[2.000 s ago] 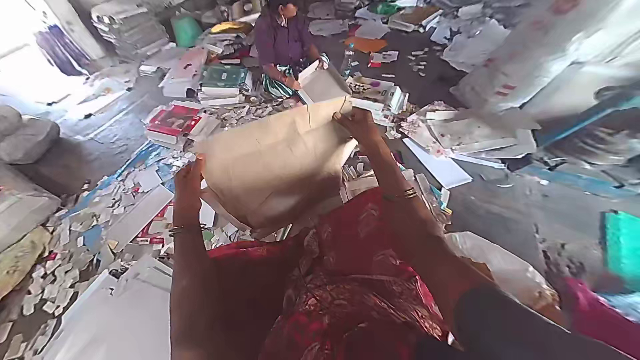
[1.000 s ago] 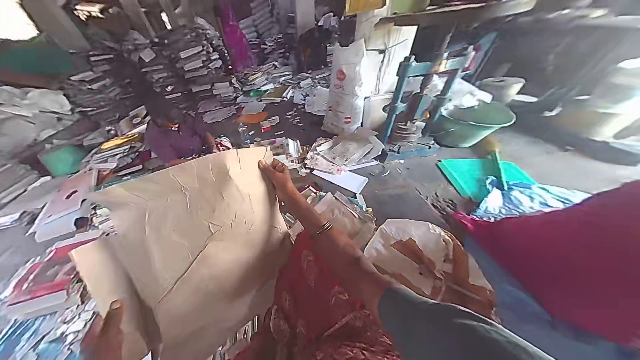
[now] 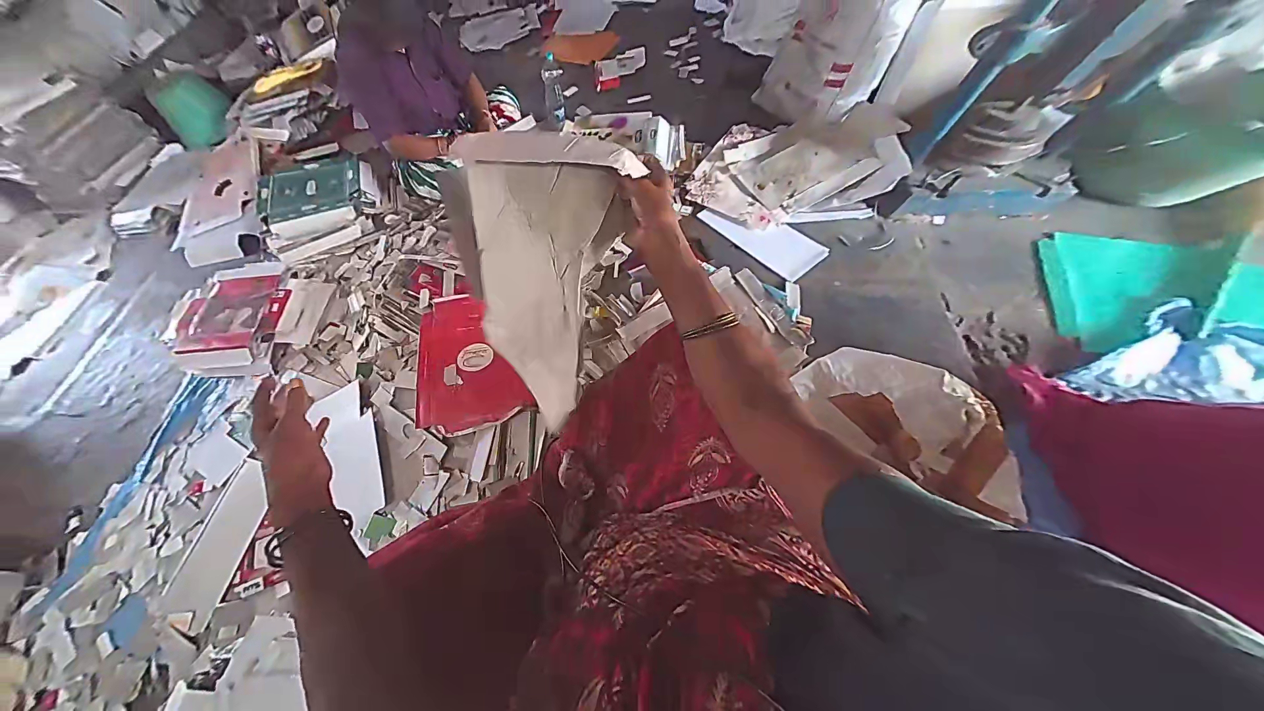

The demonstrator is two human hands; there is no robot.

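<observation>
My right hand (image 3: 649, 197) grips the upper right corner of a large creased sheet of brown-grey paper (image 3: 538, 247), which hangs down in a narrowing shape in front of me. My left hand (image 3: 291, 444) is off the sheet at the left, fingers apart and holding nothing, above white card pieces (image 3: 351, 459) and paper scraps. Below the sheet and partly behind it lies a red printed cardboard piece (image 3: 469, 365) on a heap of small cut card offcuts (image 3: 395, 316).
A person in a purple shirt (image 3: 405, 84) sits ahead, near a plastic bottle (image 3: 553, 89). Stacks with red (image 3: 227, 316) and green (image 3: 311, 193) covers stand left. At right are a white sack with brown pieces (image 3: 913, 415), paper sheets (image 3: 810, 173) and a green sheet (image 3: 1126, 281).
My left hand has let go of the sheet and is now apart from it. The sheet, spread wide between both hands before, now hangs narrower from my right hand. The view has swung back left and down.
</observation>
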